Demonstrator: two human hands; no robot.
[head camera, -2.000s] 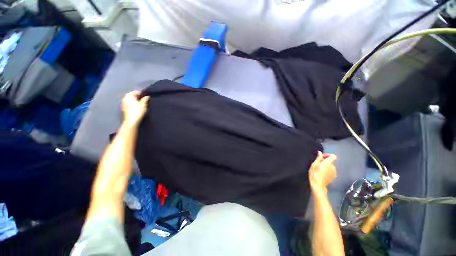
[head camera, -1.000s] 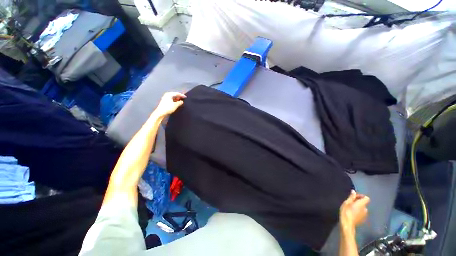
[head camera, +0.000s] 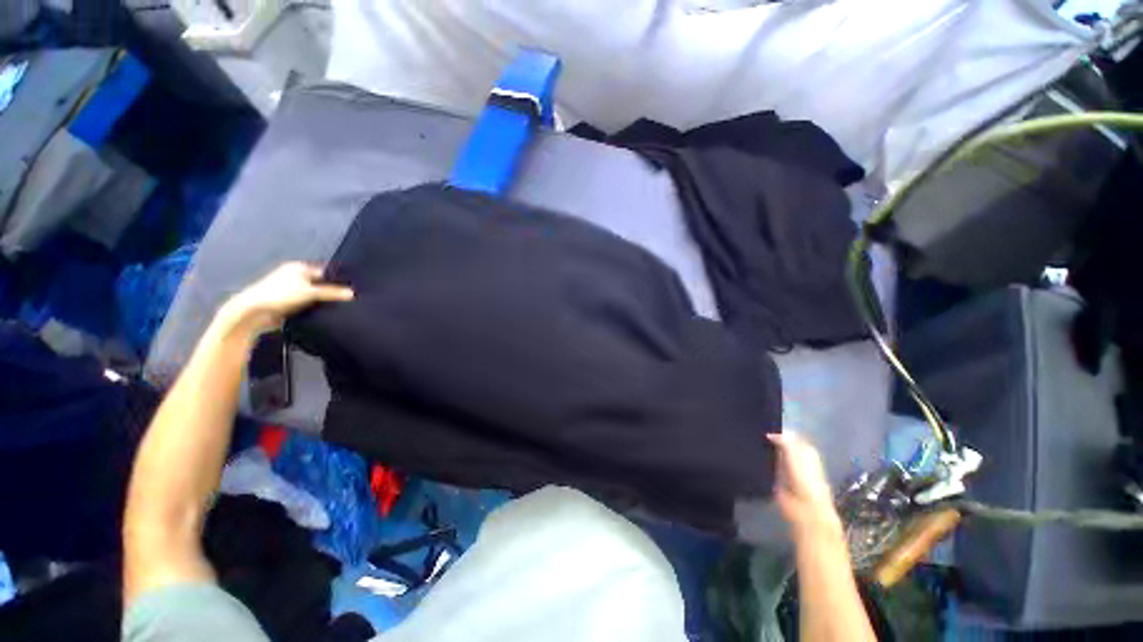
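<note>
A large black garment (head camera: 539, 339) lies spread over the middle of the grey padded ironing table (head camera: 364, 144), its near edge hanging close to my body. My left hand (head camera: 291, 295) holds its left edge between thumb and fingers. My right hand (head camera: 792, 474) is at its lower right edge, fingertips on the cloth; the fingers are partly hidden by it. A second black garment (head camera: 783, 226) lies crumpled at the table's far right.
The steam iron's orange-brown handle (head camera: 918, 547) is right of my right hand, with a yellow-green line (head camera: 865, 270) looping above. A blue bar (head camera: 501, 132) lies at the far edge. White cloth (head camera: 602, 63) hangs behind. Blue plastic (head camera: 328, 483) and a red item (head camera: 386, 487) are below left.
My left hand has moved down the garment's left side, and its far left part lies rounder and smoother. The camera view swung and came back, showing the iron area again.
</note>
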